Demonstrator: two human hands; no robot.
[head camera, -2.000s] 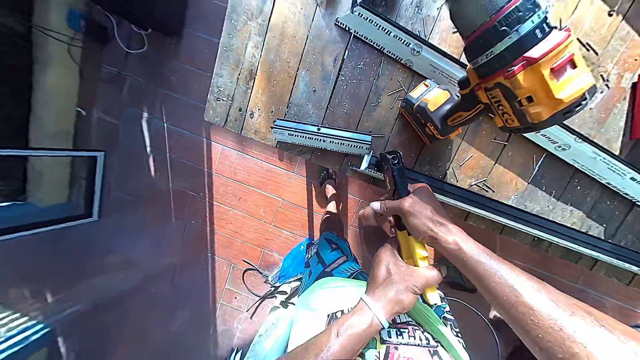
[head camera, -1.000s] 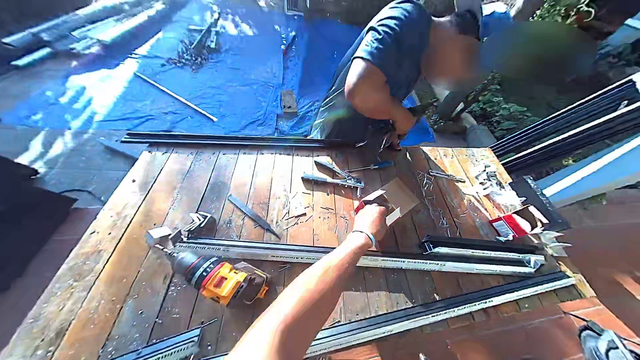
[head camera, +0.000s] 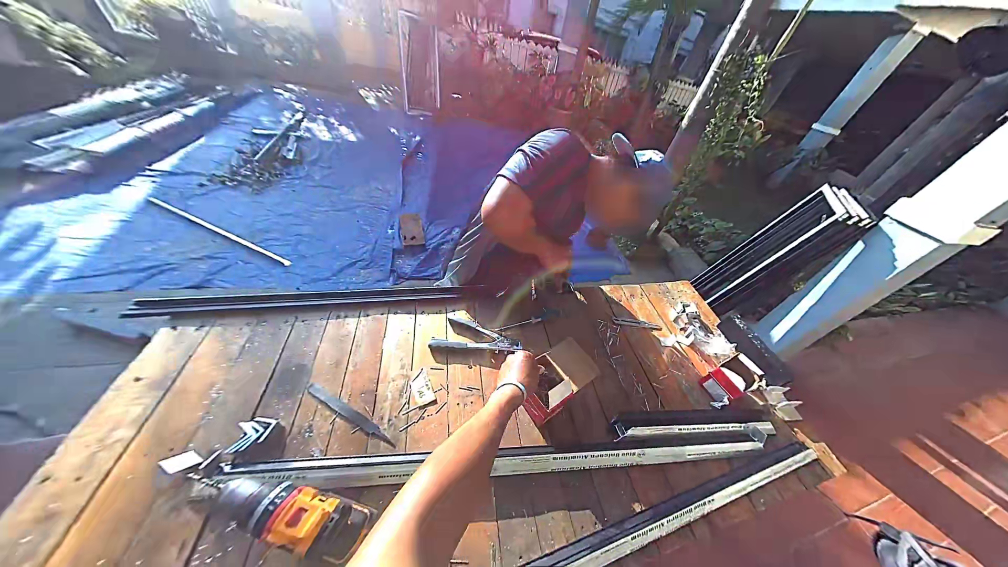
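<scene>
Bent at the wrist with a light band on it, my left hand (head camera: 518, 372) reaches over the wooden table to the left rim of an open red cardboard box (head camera: 545, 400). Its fingers are curled, close to the head end of a metal hand tool with two long spread handles (head camera: 472, 345). Whether they grip the box, the tool or something small is hidden. My right hand is out of view. A yellow and black cordless drill (head camera: 303, 520) lies to the left of my forearm. White-filmed aluminum profiles (head camera: 630, 461) lie under and beside the arm.
Across the table (head camera: 260, 346), a person leans over the far edge, hands low. A flat metal file (head camera: 350, 413), metal brackets (head camera: 252, 433), loose rivets and another red box (head camera: 724, 382) lie about. Dark frames (head camera: 787, 236) lean beside a white post (head camera: 866, 276); a blue tarp (head camera: 315, 205) covers ground beyond.
Two seconds ago both hands held a yellow and black tool near my lap; now only my left hand shows, at the red box. The view has swung up toward the yard.
</scene>
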